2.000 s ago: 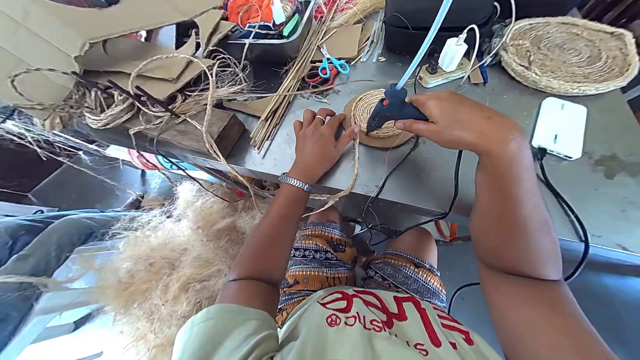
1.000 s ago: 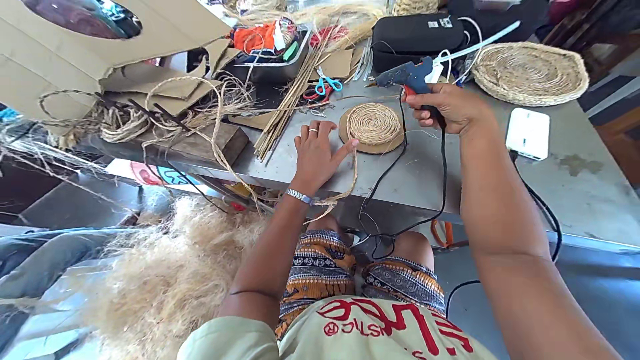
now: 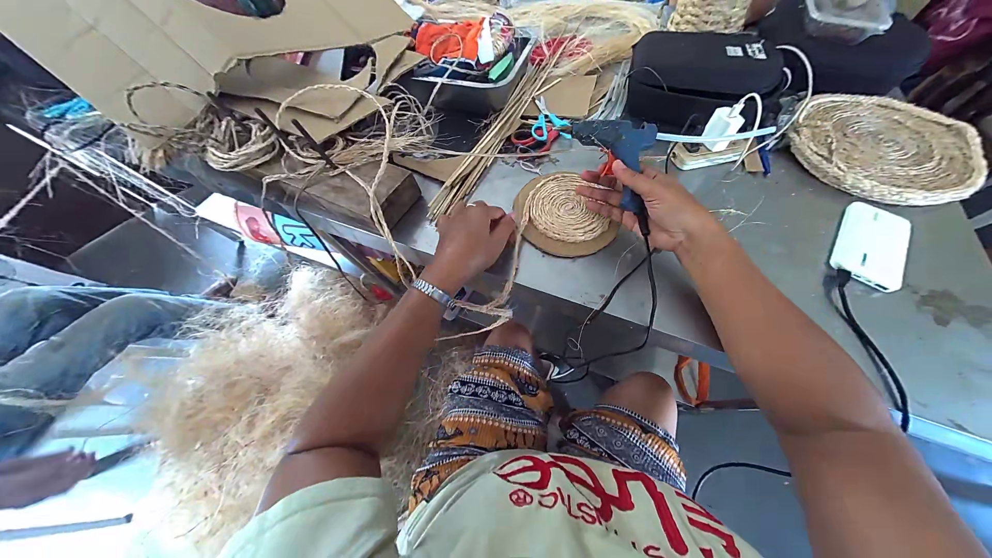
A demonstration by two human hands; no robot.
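My right hand (image 3: 647,203) holds a dark blue glue gun (image 3: 626,147) by its handle, with a pale glue stick running out of its back and the nozzle pointing left. Below the nozzle, a round cardboard disc (image 3: 570,246) lies on the metal table, bearing a coil of braided natural-fibre cord (image 3: 564,208). The loose tail of the cord (image 3: 513,267) hangs over the table edge. At the disc's left side is my left hand (image 3: 474,236), its fingers curled near the cord; whether they grip it cannot be told. A black cable drops from the glue gun.
Scissors (image 3: 552,122), dry stalks (image 3: 496,139) and a wooden block (image 3: 372,194) lie beyond my left hand. To the right are a power strip (image 3: 701,155), a woven round mat (image 3: 883,151) and a white power bank (image 3: 869,246). Another person's hand (image 3: 46,477) shows at lower left.
Two seconds ago the glue gun's nozzle was at the coil; my right hand has lifted it away. My left hand's fingers, spread beside the disc before, are now curled.
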